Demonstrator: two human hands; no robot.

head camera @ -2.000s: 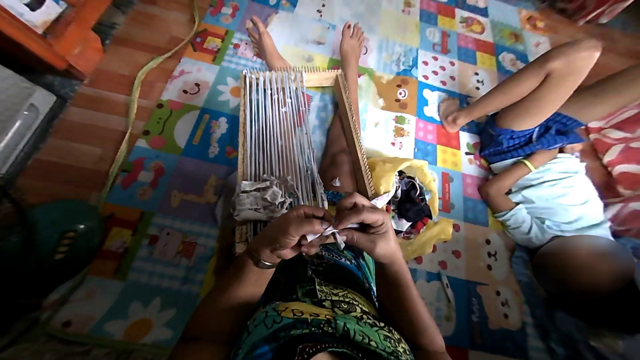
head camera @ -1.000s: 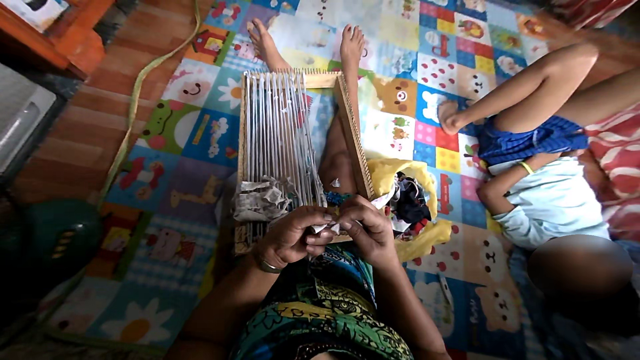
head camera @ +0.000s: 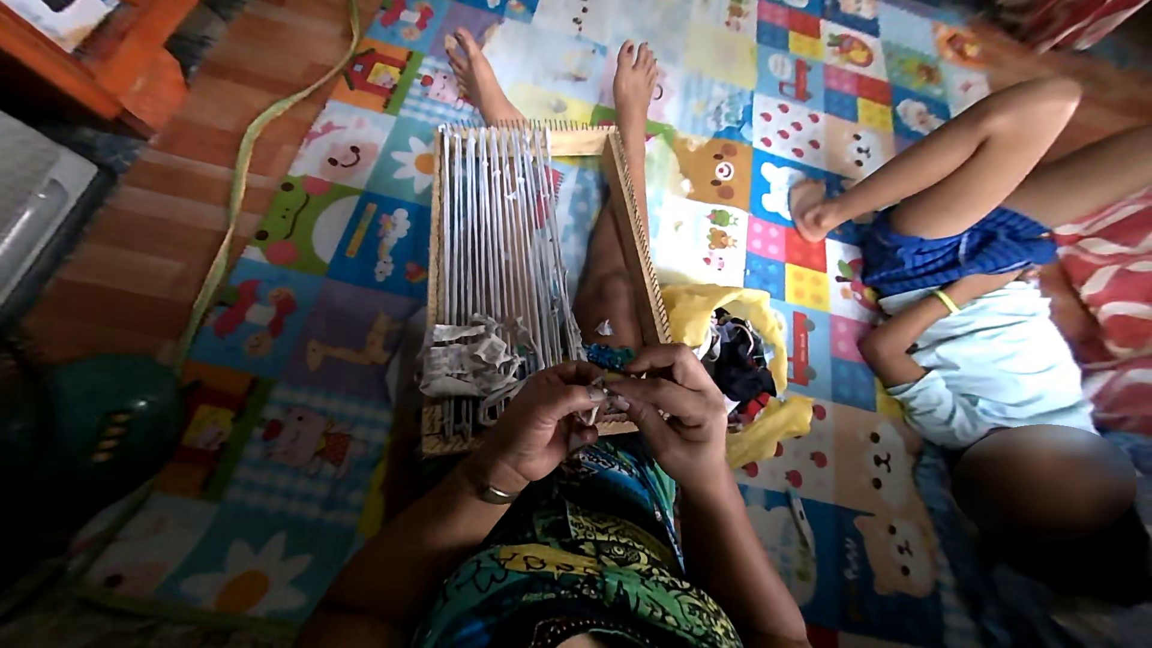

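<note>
My left hand [head camera: 544, 418] and my right hand [head camera: 679, 409] meet over the near edge of a wooden peg loom frame [head camera: 639, 243], pinching a small pale fabric strip [head camera: 589, 416] between their fingertips. The loom lies across my legs. White fabric strips [head camera: 495, 234] run lengthwise over its left and middle part, stretched between the rows of pegs. A bunched, woven section of whitish cloth [head camera: 472, 355] sits at the near left of the loom. How the held strip is looped or knotted is hidden by the fingers.
A yellow plastic bag [head camera: 765, 310] of dark and coloured cloth scraps [head camera: 742, 360] stands right of the loom. Another person [head camera: 990, 351] lies on the patterned floor mat [head camera: 351, 234] at the right. A long greenish strap [head camera: 238, 189] trails along the left, near a dark green object [head camera: 99, 441].
Both hands stay close together at the loom's near edge. The strip showed more between them two seconds ago; the fingers now cover most of it, and the right fingers have shifted over it.
</note>
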